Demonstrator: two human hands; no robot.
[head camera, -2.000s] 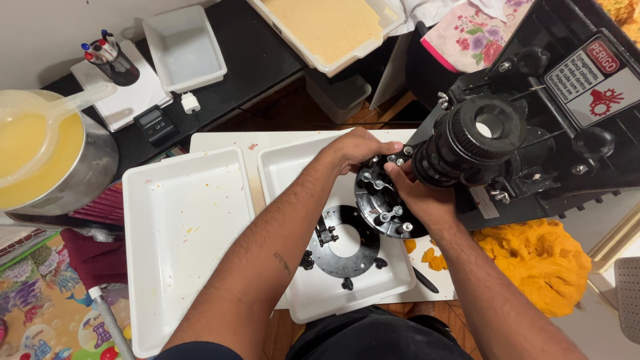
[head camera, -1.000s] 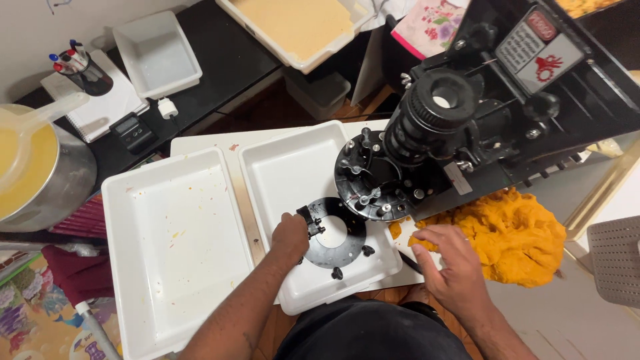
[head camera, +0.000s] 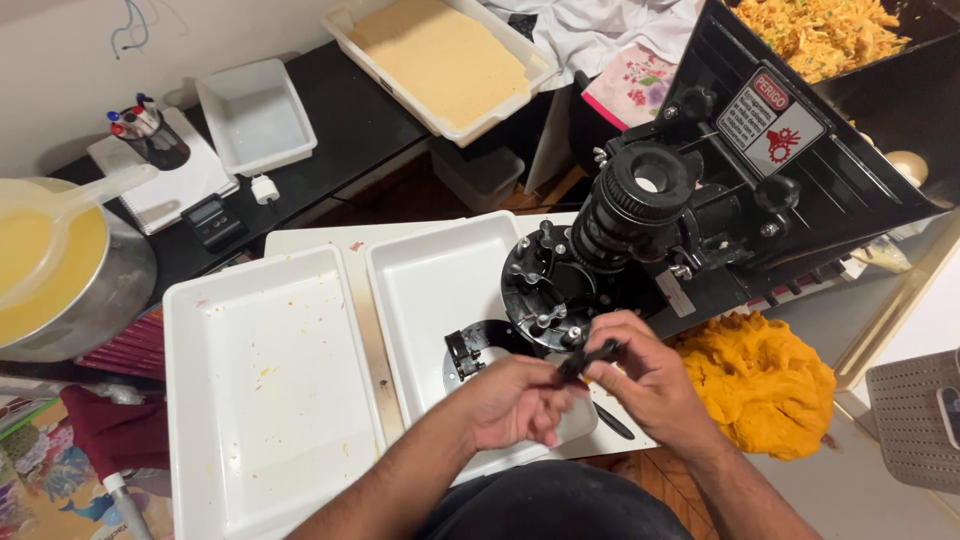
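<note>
My left hand (head camera: 517, 401) and my right hand (head camera: 649, 379) meet over the front right corner of the right white tray. Between their fingers they hold a small black part (head camera: 589, 361), partly covered by the fingers. Just behind them is the round black head (head camera: 525, 289) of a food-forming machine, with metal pins and black knobs. A black ring plate (head camera: 457, 349) with a small black bracket lies in the right white tray (head camera: 435, 277), partly hidden by my left hand. A ball of orange dough (head camera: 757, 390) sits right of my right hand.
The left white tray (head camera: 277, 390) holds crumbs. A pot of yellow liquid (head camera: 112, 262) stands far left. Behind are a small tray (head camera: 259, 120), a pen cup (head camera: 161, 146) and a tray of beige mixture (head camera: 442, 60). The machine's hopper (head camera: 810, 157) rises at right. A black-handled tool (head camera: 613, 421) lies near my right hand.
My left hand has left the ring plate and moved right. My right hand has moved from beside the dough toward it, and both now hold the small black part.
</note>
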